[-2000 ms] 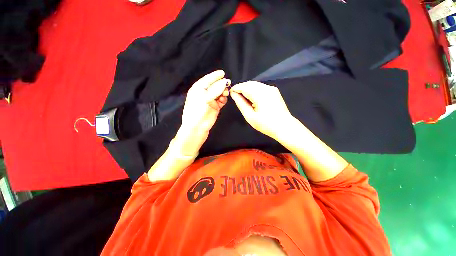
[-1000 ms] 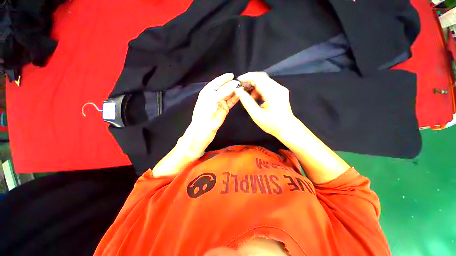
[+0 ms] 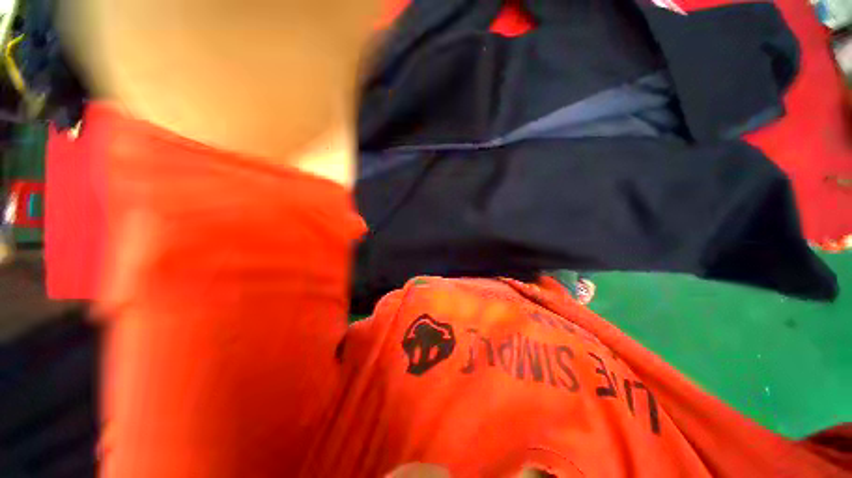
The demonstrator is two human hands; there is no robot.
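Observation:
The large dark coat (image 3: 560, 201) lies on the red-covered table, its bluish lining (image 3: 612, 112) showing in the open front. A raised, blurred bare forearm (image 3: 229, 75) with an orange sleeve (image 3: 224, 308) fills the left side, very close to the camera. It hides the coat's collar end and hanger. My left hand cannot be made out. My right hand is out of the picture; only an orange sleeve edge shows at the lower right. No needle, thread or button can be seen.
Red table cloth (image 3: 817, 159) shows at the right and left. Green floor (image 3: 719, 331) lies at the lower right. Dark garments are at the upper left. A small pale thing (image 3: 585, 290), unclear, shows by the shirt's edge.
My hands have parted from the coat's front and left view. The left arm has come up close to the camera. The coat's lower right corner has shifted and folded.

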